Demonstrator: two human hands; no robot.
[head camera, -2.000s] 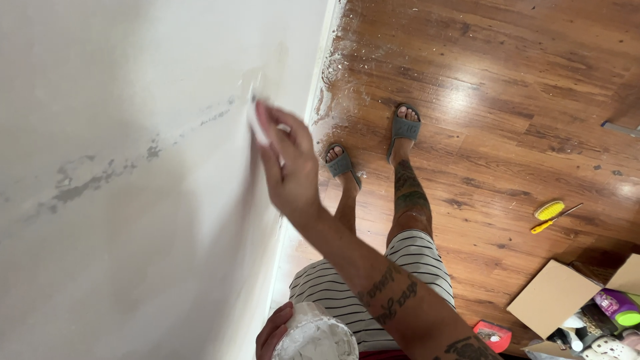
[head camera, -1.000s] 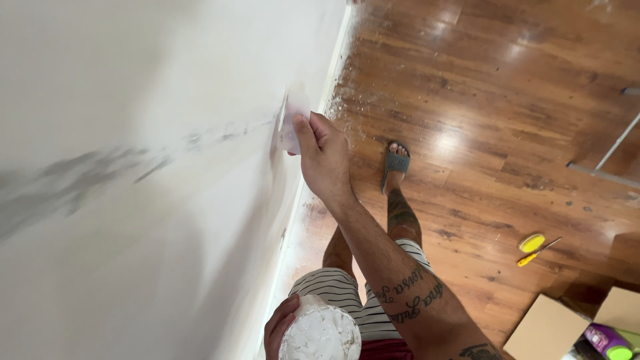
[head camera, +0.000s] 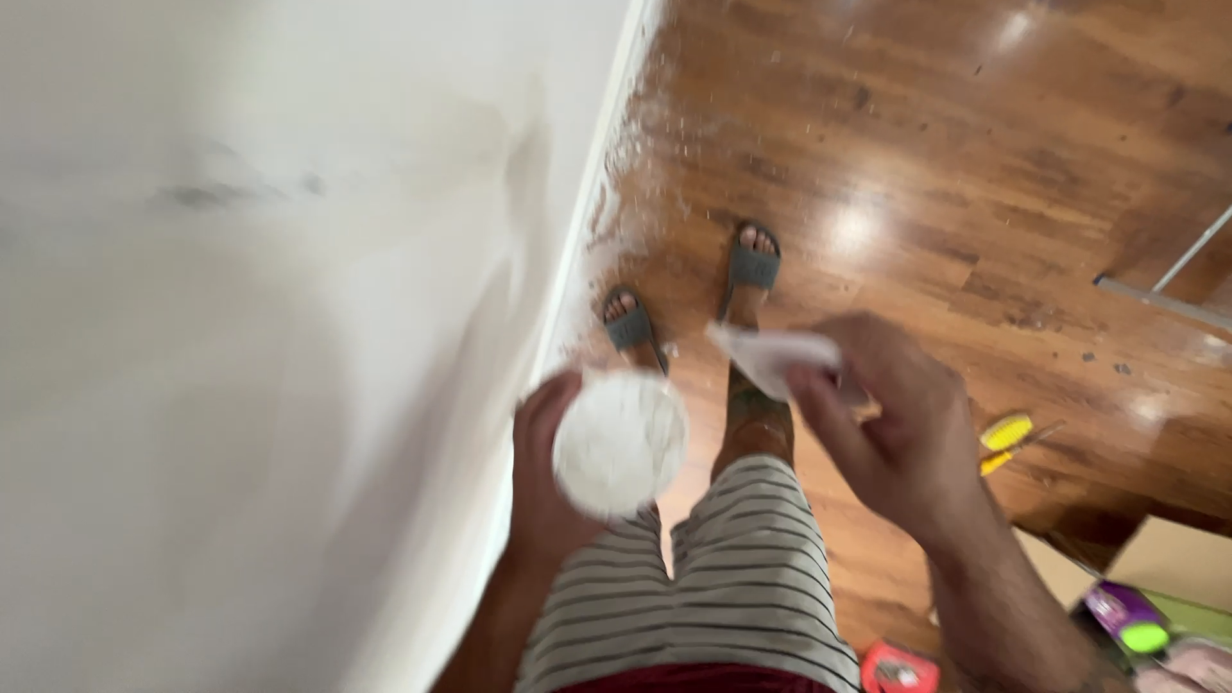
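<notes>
Low in the middle, my left hand (head camera: 549, 472) is wrapped around a round tub of white filler (head camera: 621, 445), seen from above. My right hand (head camera: 895, 423) pinches a thin white plastic spreader (head camera: 775, 358) between thumb and fingers, blurred, to the right of the tub and apart from it. On the left stands the pale wall (head camera: 385, 318), with a grey, uneven streak (head camera: 236, 191) and smoothed patches on its surface. Neither hand touches the wall.
White crumbs and dust lie on the wood floor along the white baseboard (head camera: 587, 192). At right are a yellow brush (head camera: 1006, 433), a yellow-handled tool (head camera: 997, 464), a metal frame (head camera: 1165, 303) and an open cardboard box (head camera: 1179, 563). A red object (head camera: 900, 669) lies at the bottom.
My right hand has come away from the wall with the spreader and is now near the tub. The tub has come further into view in my left hand.
</notes>
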